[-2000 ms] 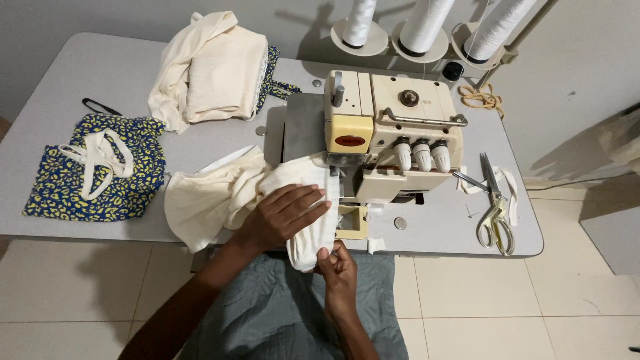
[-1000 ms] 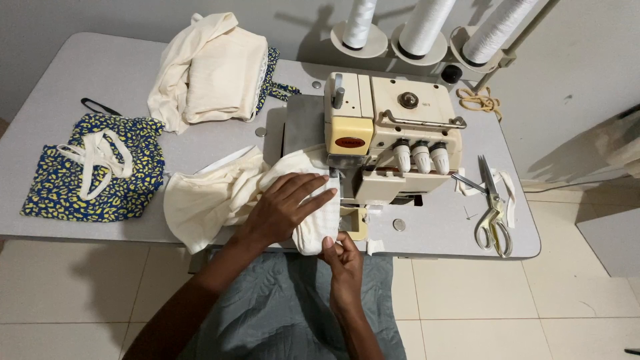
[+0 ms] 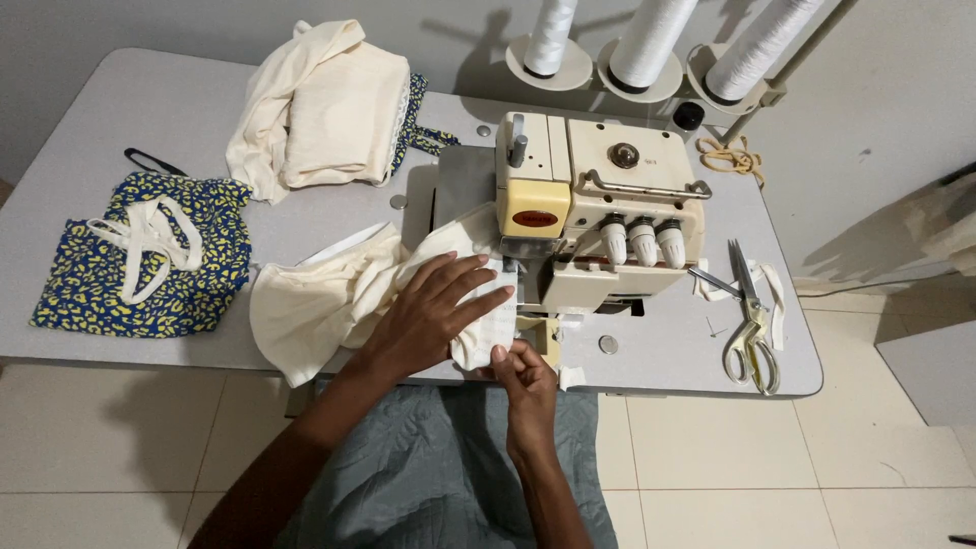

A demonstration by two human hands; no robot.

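Observation:
Cream fabric [image 3: 328, 305] lies bunched to the left of an overlock sewing machine [image 3: 602, 198], and part of it reaches under the machine's head. My left hand [image 3: 435, 309] rests flat on this cloth, fingers spread, just in front of the presser foot area. A white strip [image 3: 501, 313] runs along the fabric's right edge. Between thumb and fingers, my right hand [image 3: 526, 374] pinches the near end of the fabric edge. The needle itself is hidden by the machine head.
Folded cream fabric [image 3: 347, 122] and blue-yellow patterned fabric [image 3: 183, 305] lie left. Thread cones [image 3: 656, 38] stand behind the machine. Scissors [image 3: 751, 328], tweezers [image 3: 715, 283] and a white fabric strip [image 3: 776, 305] lie right. The table's front edge [image 3: 686, 387] runs before me.
My left hand has shifted slightly and still presses on the cream fabric. The right hand keeps its pinch on the near edge.

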